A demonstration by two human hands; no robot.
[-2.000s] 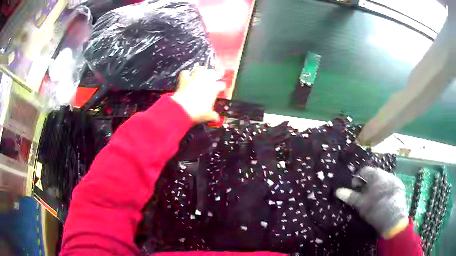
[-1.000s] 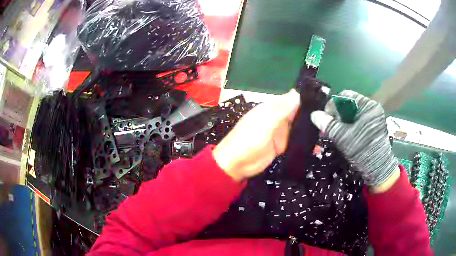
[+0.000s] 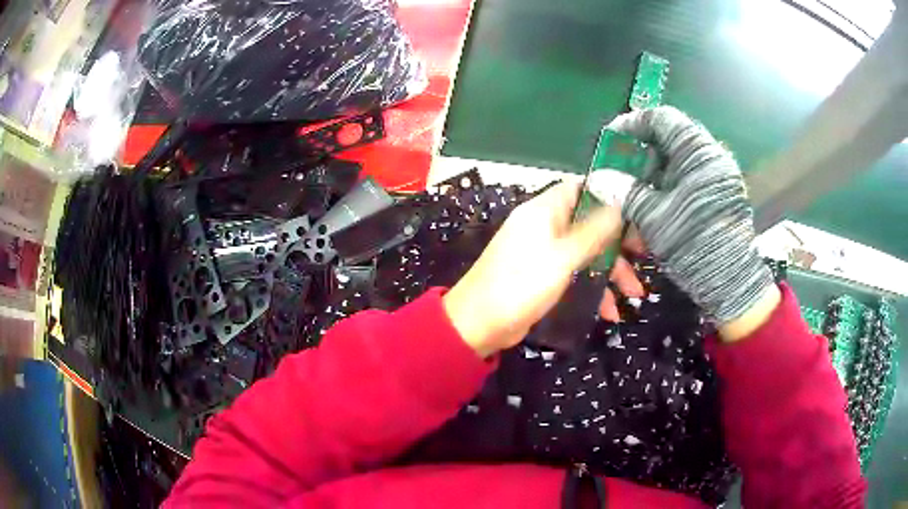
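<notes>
My bare left hand holds a dark strip-shaped shell, partly hidden by its fingers, above the pile of black keypads with white specks. My right hand, in a grey-white knitted glove, grips a green circuit board at the upper end of that shell. The board lies along the shell, its lower part behind my fingers. I cannot tell whether it is fully seated. Black shells with round holes lie heaped at the left.
A part-built unit lies on the green conveyor belt just beyond my right hand. A shiny bag of black parts is upper left on a red sheet. Green board stacks stand far right. A grey post crosses the right side.
My left hand has come from the shells and bag to the middle and holds a shell. My gloved hand rose from the pile with a green board, now laid along the shell.
</notes>
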